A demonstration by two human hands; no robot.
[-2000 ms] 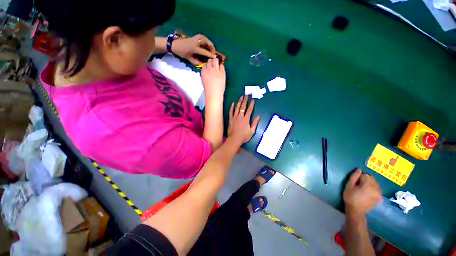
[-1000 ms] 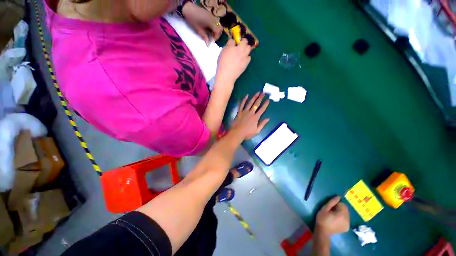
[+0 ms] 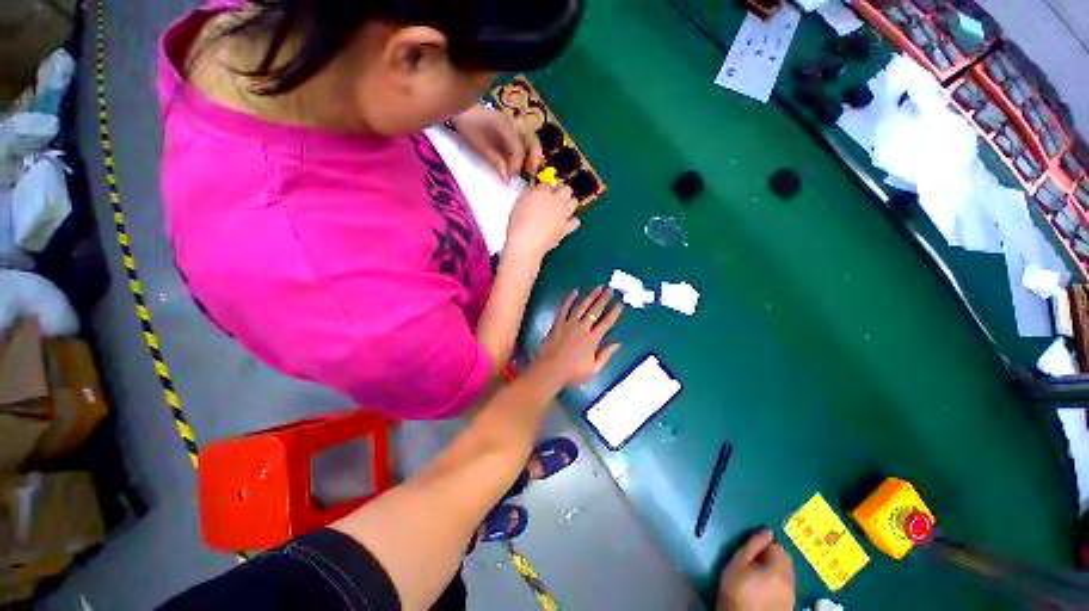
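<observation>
My left hand lies palm down with fingers spread on the green bench, empty, beside the coworker's arm. A smartphone with a white lit screen lies flat just right of it. White scraps lie beyond my fingertips. My right hand rests at the bench edge, cut off by the bottom of the picture; its fingers are curled and nothing shows in it. A black pen lies between the phone and my right hand.
A person in a pink shirt works at a holder strip on my left. A yellow label card and emergency stop button are right. Black round parts lie farther off. A red stool stands on the floor.
The view has shifted, showing more of the far bench and its papers, and the right hand is now partly cut off. Both hands keep their places on the bench. The coworker's hands have moved over the strip.
</observation>
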